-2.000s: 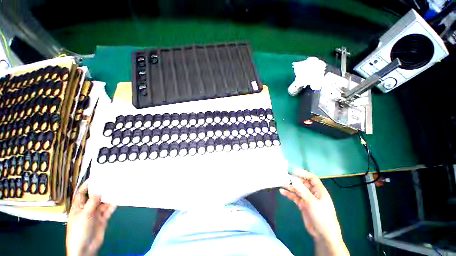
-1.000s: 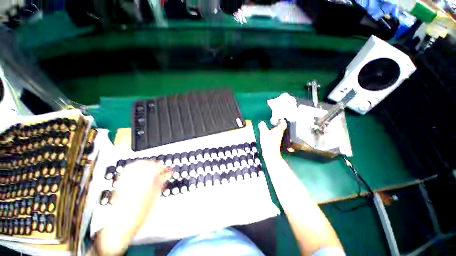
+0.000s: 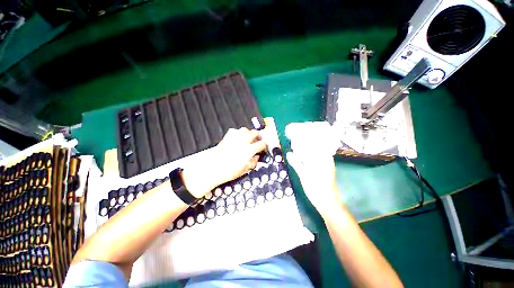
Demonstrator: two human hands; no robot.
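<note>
Small black parts with pale round ends stand in three rows on a white sheet. My left hand, with a black wristband, reaches over the rows to their upper right end. Its fingertips are bent down at the parts; whether they grip one is unclear. It hides part of the rows. My right hand is just right of the sheet and holds a white wiping cloth, overexposed; nothing beneath the cloth can be made out. A black blister tray lies behind the rows, with a few parts in its left channels.
Stacked part layers stand at the left. A clamp fixture with metal arms and a cable is right of my right hand. A white air blower stands behind it. A metal frame is at the lower right.
My hands have left the sheet's front corners. My left hand has moved over the rows to their right end. My right hand has taken the cloth from beside the fixture and brought it nearer the sheet.
</note>
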